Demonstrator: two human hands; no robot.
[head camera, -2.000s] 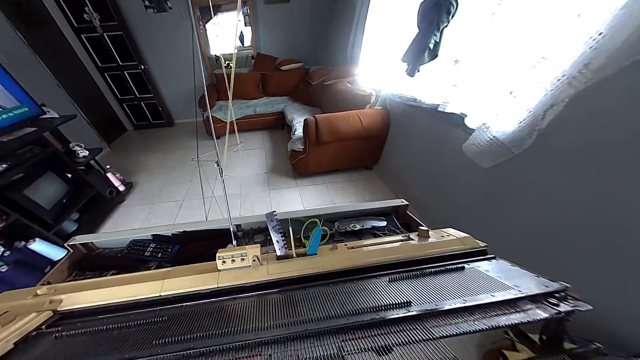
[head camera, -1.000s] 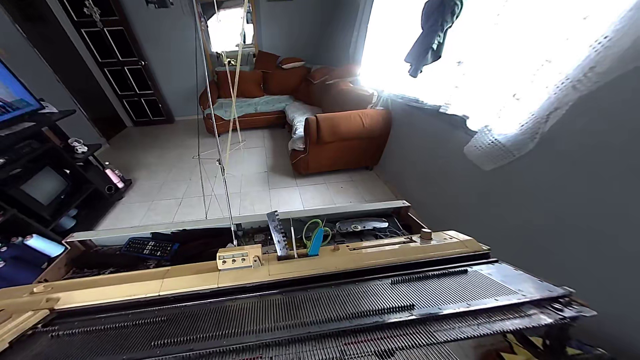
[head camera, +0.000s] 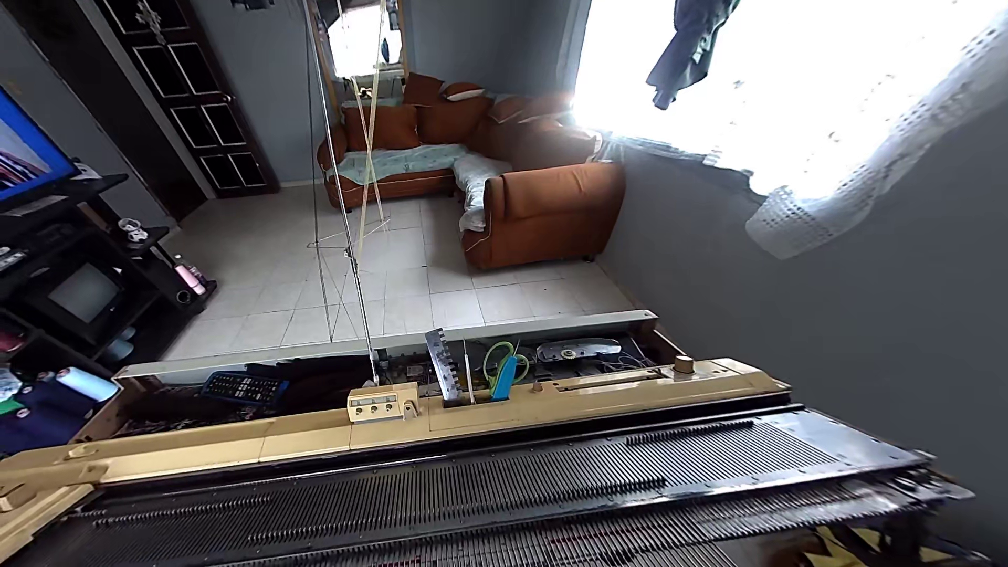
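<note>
Neither of my hands is in view. A knitting machine with a cream plastic body (head camera: 307, 441) spans the lower part of the head view, and its metal needle bed (head camera: 472, 484) lies along the near side. A row counter (head camera: 383, 403) sits at the middle of the body, with the metal yarn mast (head camera: 346, 236) rising behind it. To its right, a toothed metal comb (head camera: 443, 366), a thin white tool (head camera: 468, 374), a blue tool (head camera: 504, 378) and green-handled scissors (head camera: 490, 358) stand upright in a slot. Part of a cream carriage (head camera: 39, 504) shows at the lower left edge.
Behind the body, a long open tray (head camera: 378, 335) holds a black remote control (head camera: 244, 387), dark cloth and a metal machine part (head camera: 579, 349). Yarn cones (head camera: 87, 384) stand at the left, below a television stand. An orange sofa (head camera: 551, 205) is farther back; a grey wall borders the right.
The picture on the television differs between frames. Nothing else has plainly moved.
</note>
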